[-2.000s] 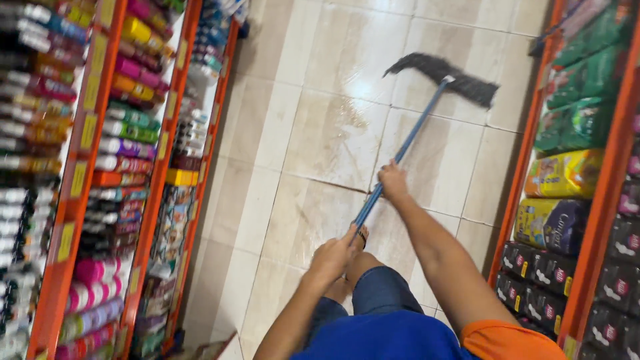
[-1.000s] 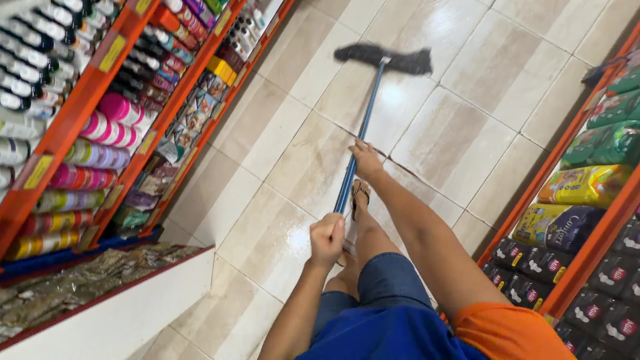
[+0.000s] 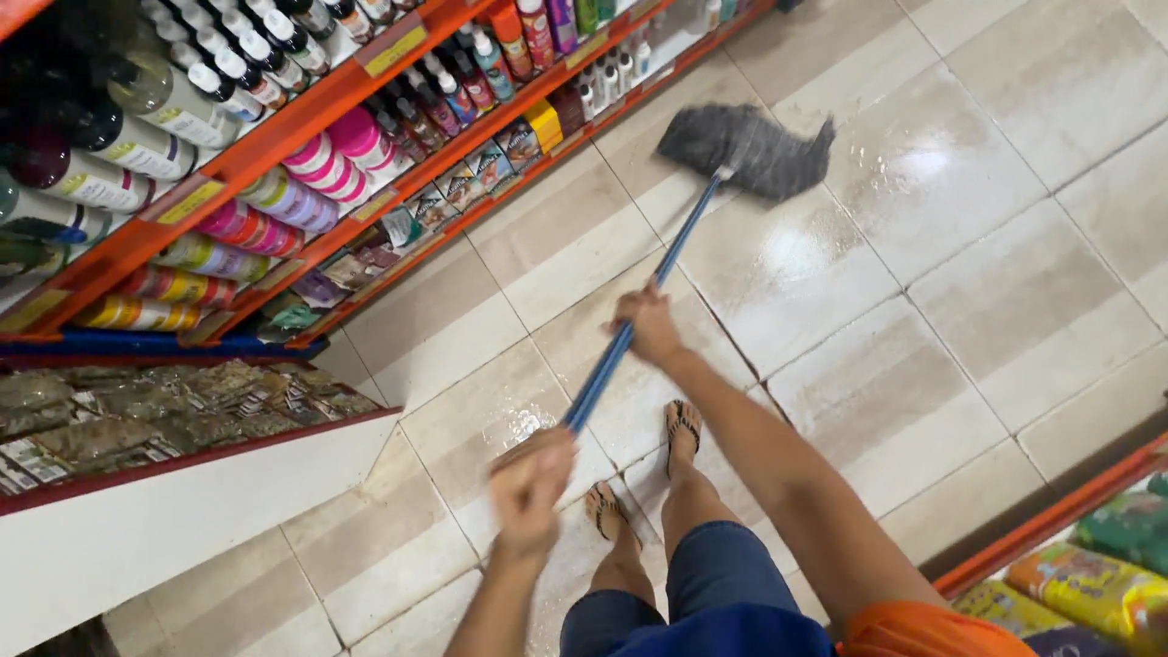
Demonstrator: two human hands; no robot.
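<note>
Both my hands are closed around the blue handle of a mop (image 3: 680, 237). My left hand (image 3: 532, 488), slightly blurred, grips its top end in front of my body. Farther down the pole, my right hand (image 3: 648, 324) holds it around the middle. The dark grey mop head (image 3: 753, 151) lies spread on the tiled floor (image 3: 812, 338) close to the left shelves. Wet, shiny patches show on the tiles around it.
Orange-edged shelves (image 3: 438, 246) of bottles, jars and boxes run along the left. A white-sided display bin (image 3: 201, 511) of small packets juts out at lower left. Another orange-edged shelf (image 3: 1049, 520) with soft packages stands at lower right. My sandalled feet (image 3: 683, 433) are on the tiles.
The mop head has moved over the floor toward the left shelves, with both hands still on the handle. The view has turned considerably, showing more of the left shelves and the display bin.
</note>
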